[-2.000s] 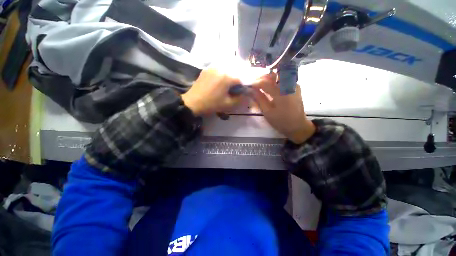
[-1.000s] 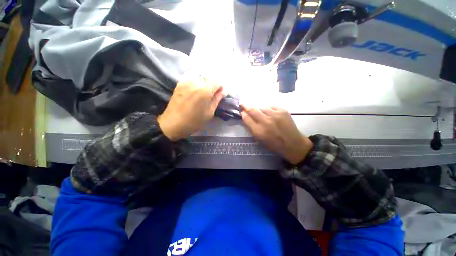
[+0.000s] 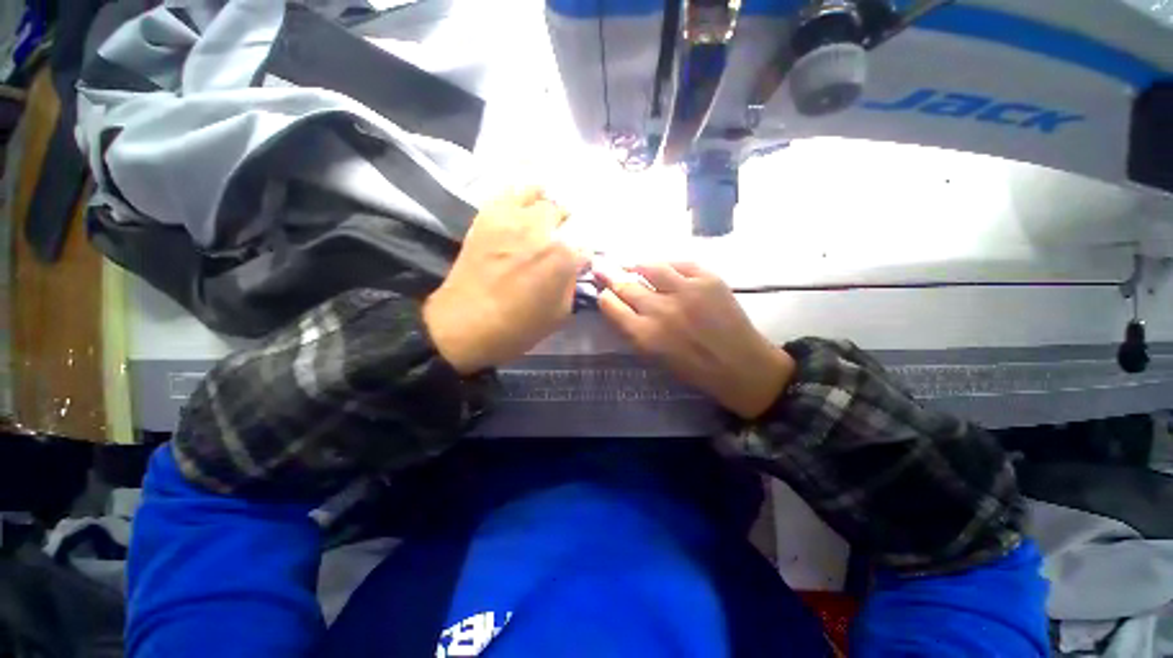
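A two-tone garment [image 3: 277, 180], light grey and dark grey, lies heaped on the left of the machine bed. My left hand [image 3: 504, 279] is closed on its narrow dark edge [image 3: 585, 289], in front of and left of the needle area. My right hand [image 3: 695, 328] pinches the same edge at its right end, fingertips nearly touching those of my left hand. Most of the edge is hidden under the fingers. The presser foot and needle area [image 3: 633, 152] is washed out by the lamp, behind my hands.
The white sewing machine head [image 3: 1003, 109] with blue stripe stands at the upper right. A grey ruler strip [image 3: 926, 381] runs along the near table edge. A tape-covered wooden board [image 3: 64, 334] is at the left. Grey cloth [image 3: 1106, 566] lies below the table at the right.
Since two seconds ago both hands have come away from the needle area towards the body, still holding the edge. Over the last second less of the dark edge shows between the fingers.
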